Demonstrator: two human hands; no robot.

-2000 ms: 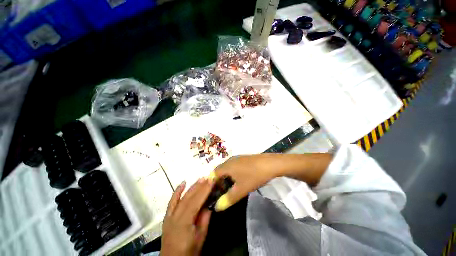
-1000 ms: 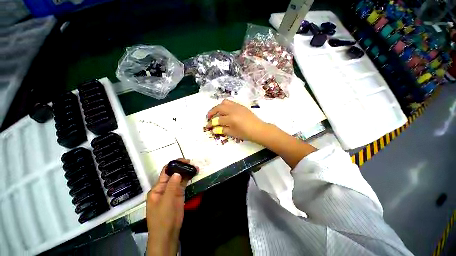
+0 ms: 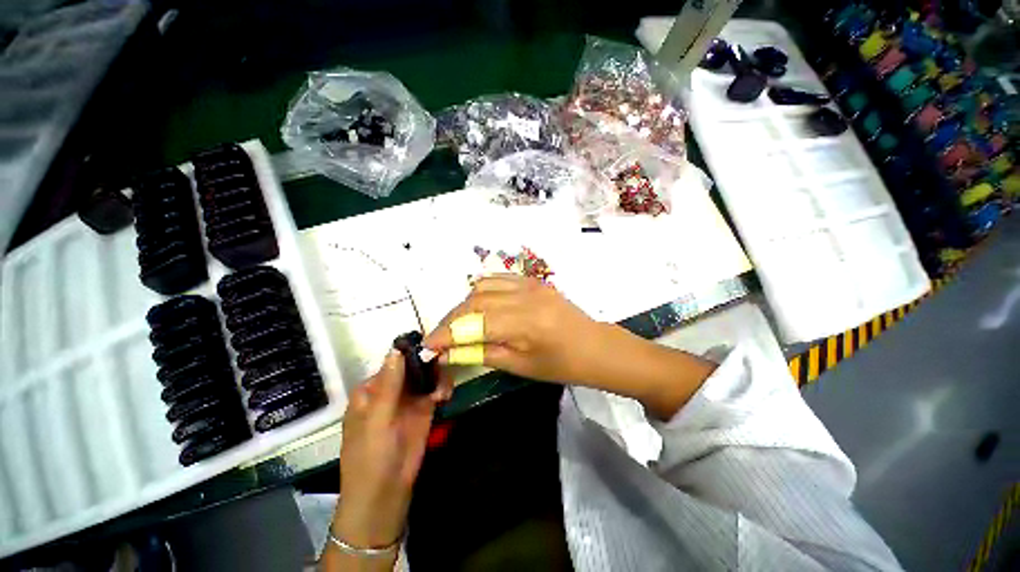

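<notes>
My left hand (image 3: 383, 430) holds a small glossy black housing (image 3: 416, 364) upright at the near edge of the white work sheet (image 3: 447, 237). My right hand (image 3: 517, 330), with yellow finger cots on two fingertips, is at the housing from the right. A tiny pale, shiny part (image 3: 427, 354) shows between its fingertips, against the housing. A loose pile of small copper-coloured parts (image 3: 530, 264) lies on the sheet just beyond my right hand.
A blister tray (image 3: 293, 251) with rows of black housings is at left. Behind the sheet are a bag of black parts (image 3: 360, 132), a bag of silver-grey parts (image 3: 503, 140) and a bag of copper-coloured parts (image 3: 626, 112). A second tray (image 3: 822, 240) at right holds several black pieces.
My right hand has moved from the parts pile down to the housing with a tiny part in its fingers. My left hand has turned the housing from lying flat to upright.
</notes>
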